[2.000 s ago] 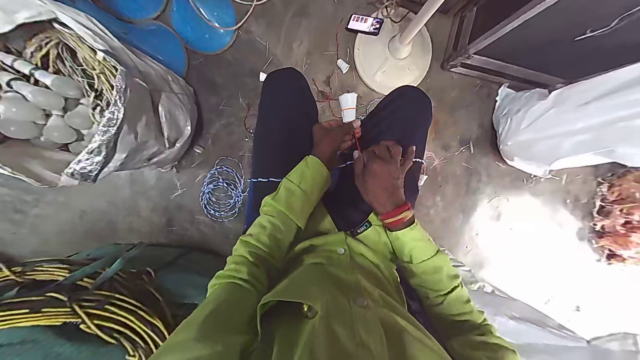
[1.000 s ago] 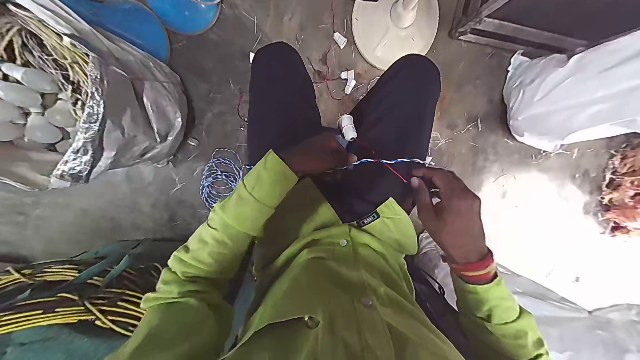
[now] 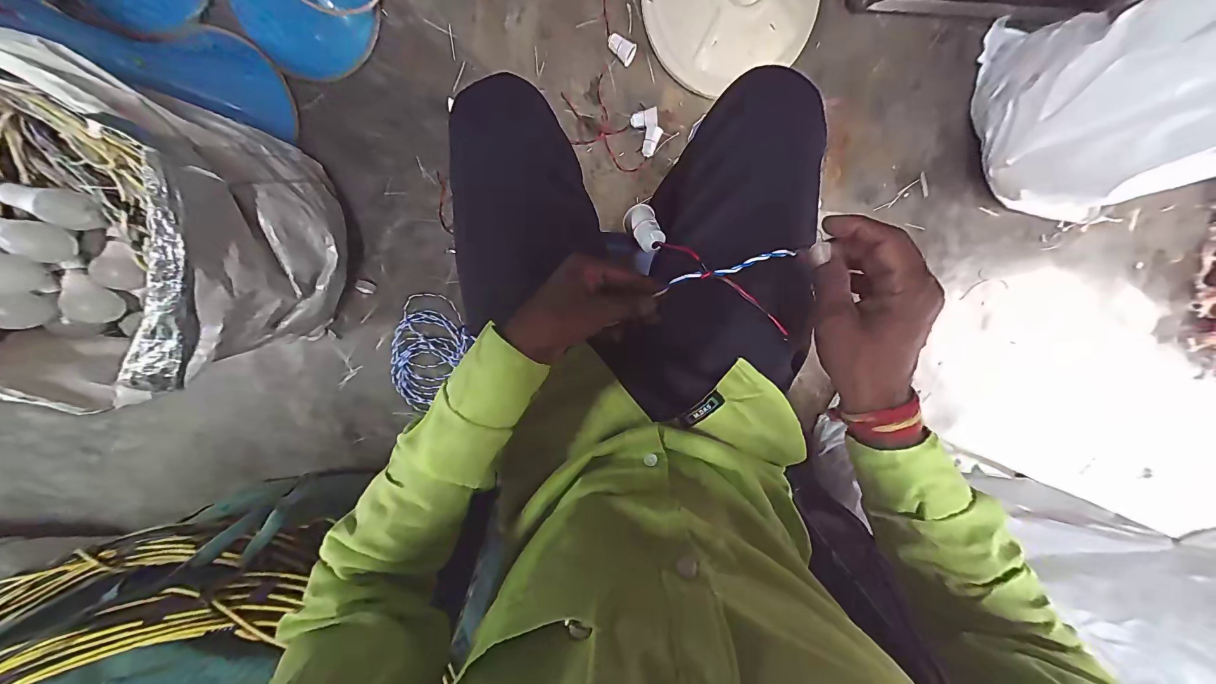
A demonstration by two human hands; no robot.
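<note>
My left hand (image 3: 589, 304) pinches one end of a short stretch of blue-and-white twisted wire (image 3: 760, 258) above my lap. The other end of this stretch is between the fingertips of my right hand (image 3: 869, 294). A red wire (image 3: 755, 304) crosses the twisted wire near its middle, with a loose end hanging toward the lower right. It runs up to a small white plastic bulb holder (image 3: 644, 226) between my thighs. A coil of blue-and-white twisted wire (image 3: 423, 356) lies on the floor beside my left thigh.
White plastic holders (image 3: 649, 133) and red wires lie on the floor ahead, near a round cream base (image 3: 731, 38). An open sack (image 3: 275, 237) of bulbs and wires stands left, below blue round pieces (image 3: 313, 38). A white sack (image 3: 1092, 104) is right; yellow-black cable (image 3: 123, 608) lies lower left.
Two seconds ago my hands were close together at the red wire; now they are apart with the twisted wire stretched between them. The holder now rests lower between my thighs.
</note>
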